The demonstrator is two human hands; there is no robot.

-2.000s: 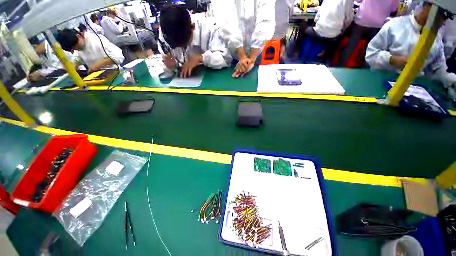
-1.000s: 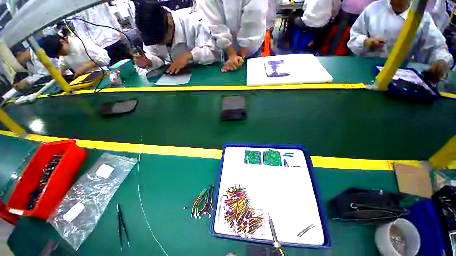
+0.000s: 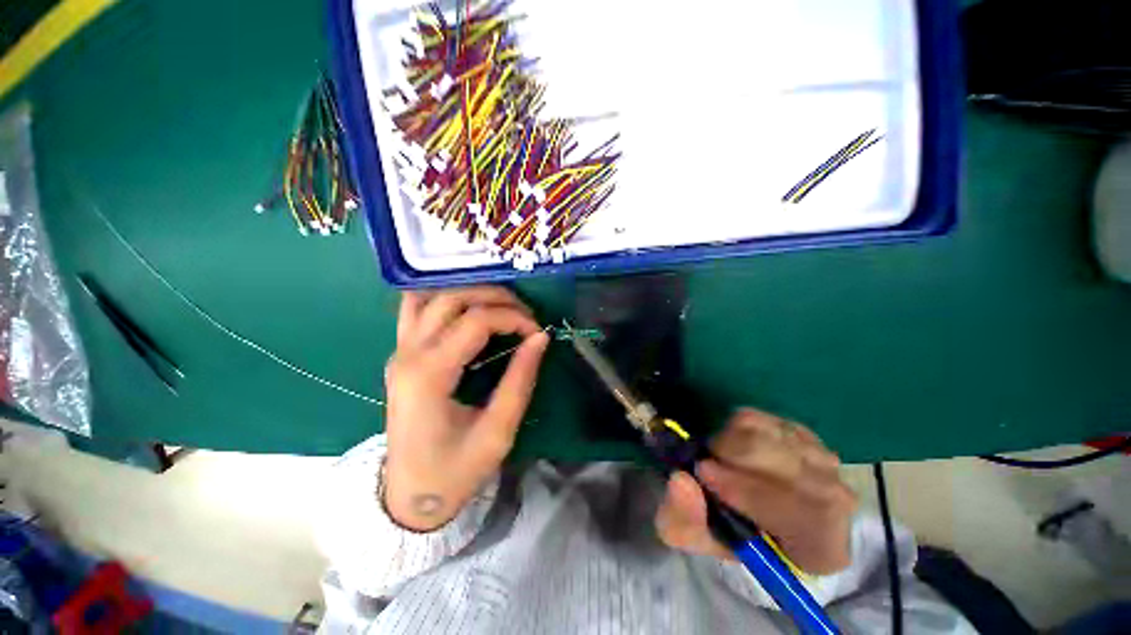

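Observation:
My right hand (image 3: 763,490) holds the soldering iron (image 3: 701,471), its metal tip at the small green PCB (image 3: 578,334). The PCB lies at the left edge of the black work pad (image 3: 635,372), just below the tray. My left hand (image 3: 453,385) pinches the thin solder wire (image 3: 496,357) between thumb and index finger, its end close to the board and the iron's tip. The wire runs off across the bench to the left. Connector leads (image 3: 490,137) lie heaped in the left part of the tray (image 3: 657,258).
A few dark loose wires (image 3: 831,166) lie in the tray's right side. Left of the tray is a bunch of wires (image 3: 319,161). Tweezers (image 3: 130,333) and a clear plastic bag (image 3: 40,298) lie further left. A white tub (image 3: 1114,211) is at the right edge.
The view has tilted down and come closer to the bench. Both hands now show, the right with the soldering iron, the left with the solder wire. The people opposite are out of view.

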